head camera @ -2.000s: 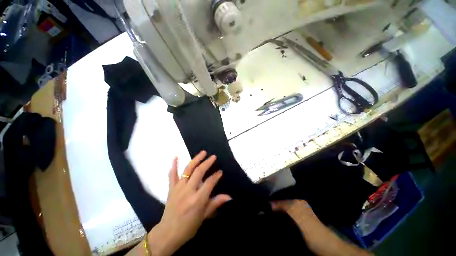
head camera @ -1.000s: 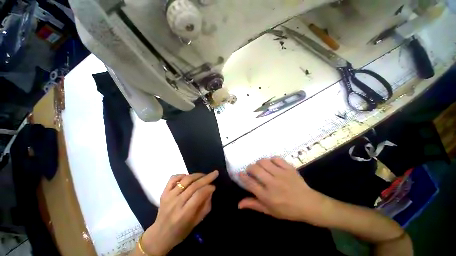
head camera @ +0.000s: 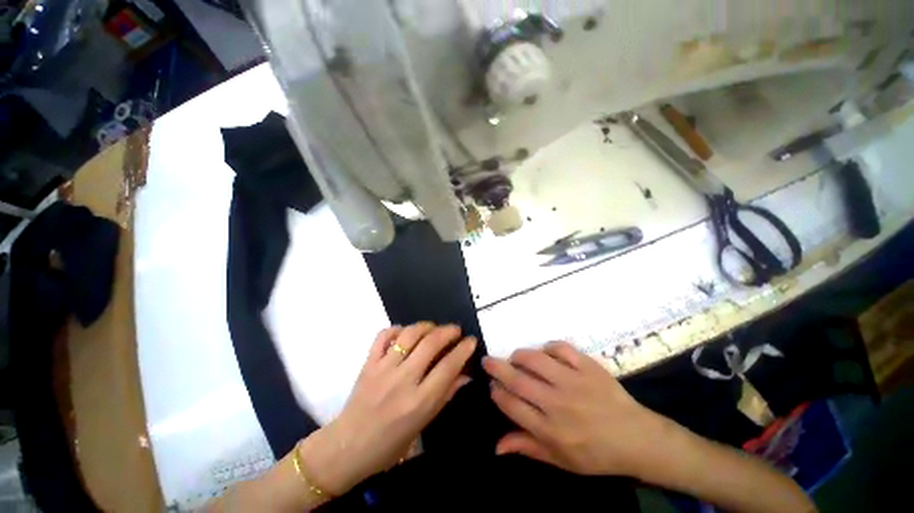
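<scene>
A black fabric band [head camera: 425,286] runs from under the sewing machine head [head camera: 481,60] toward me, and another stretch of it curves over the white table at left. My left hand [head camera: 413,386] lies on the band's left part, fingers bent and fingertips on the cloth. My right hand [head camera: 561,406] lies at the band's right edge, fingertips close to the left hand's. Whether either hand pinches the cloth is unclear. The needle area is partly hidden by the machine head.
Grey thread snips [head camera: 593,245] lie right of the needle area. Black-handled shears [head camera: 754,238], an orange-brown stick [head camera: 687,131] and a dark-handled tool [head camera: 858,198] lie farther right. A black bundle [head camera: 92,263] rests on the brown board [head camera: 103,386] at left. A blue bin [head camera: 824,441] is below right.
My right hand has come up from below the table edge to the band beside my left hand. My left hand's spread fingers have drawn together. The camera view has shifted.
</scene>
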